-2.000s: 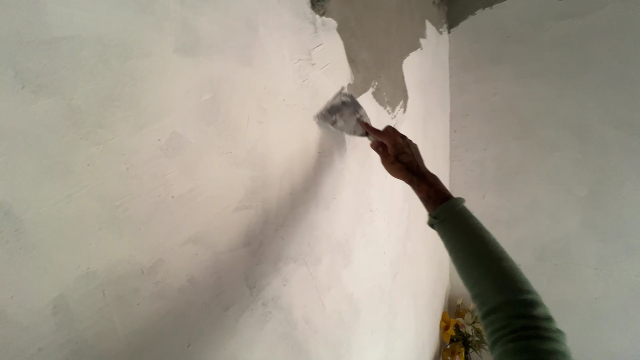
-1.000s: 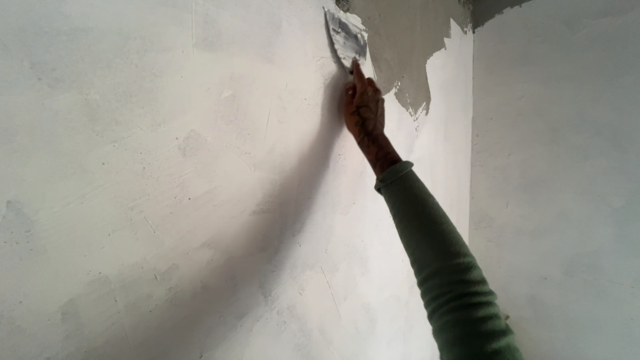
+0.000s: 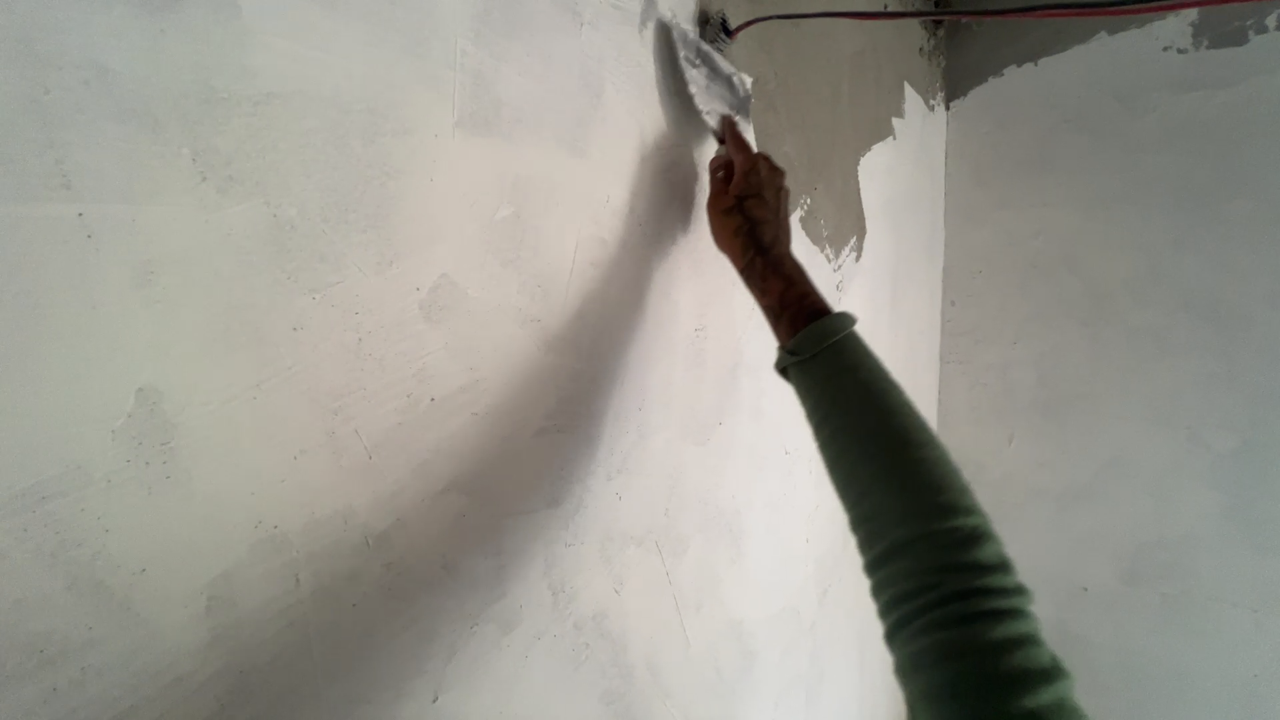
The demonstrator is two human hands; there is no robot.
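Raised high against the wall, my right hand [image 3: 750, 205] grips a putty knife [image 3: 708, 78] by its handle, index finger stretched toward the blade. White filler is smeared over the blade, which points up and left close to the wall. Pale filler covers most of the left wall [image 3: 300, 300]. Just right of the blade, a grey bare patch of wall [image 3: 810, 110] tapers down to a ragged point. My left hand is out of the frame.
Red and black wires [image 3: 900, 14] run along the top from a hole [image 3: 716, 28] by the blade. The wall corner [image 3: 942, 280] stands right of the patch. The right wall [image 3: 1110, 350] has a grey uncoated band [image 3: 1040, 45] at its top.
From beside the grey patch's lower part, my right hand has moved up with the putty knife. The blade has swung to point more upward. The view has tilted up, and the wires now show.
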